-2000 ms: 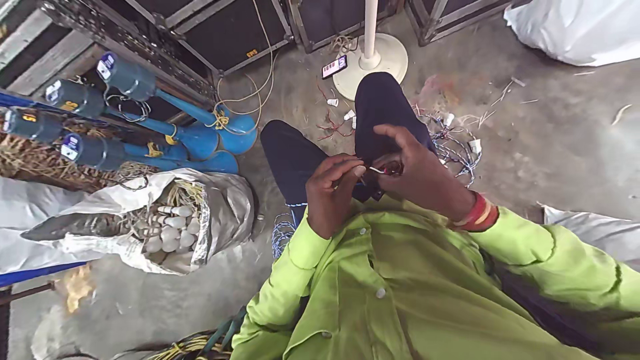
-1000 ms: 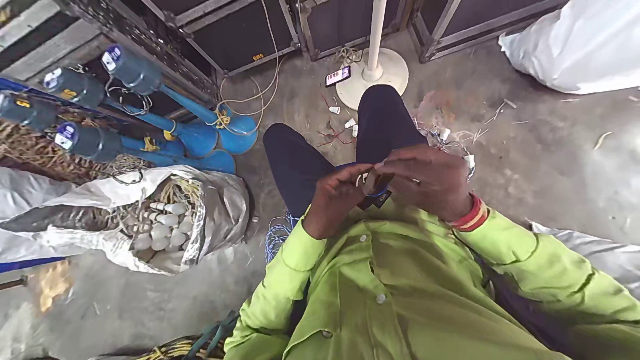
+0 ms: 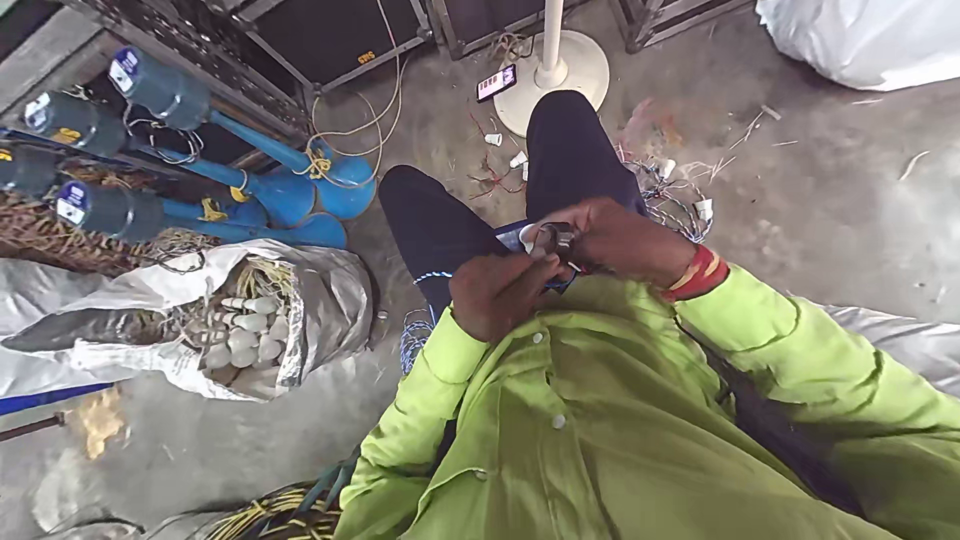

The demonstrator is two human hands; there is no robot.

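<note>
Above my lap, my left hand and my right hand meet. Between the fingers is a small white piece, perhaps a bulb holder, its far side partly covered. A dark, shiny rounded item lies against it at my right fingertips; its kind is unclear. Twisted blue-and-white wire crosses my left thigh. More twisted wire with white holders lies on the floor beyond my right hand. A red band circles my right wrist.
A white sack of light bulbs stands at left, below blue horn-shaped units. A round white stand base with a phone beside it is ahead. Black cases line the back; coiled yellow cable lies at bottom left.
A white piece and a dark shiny item now show between my fingers. One second ago my right hand's fingers were stretched flat over my left; now they are bent around the items.
</note>
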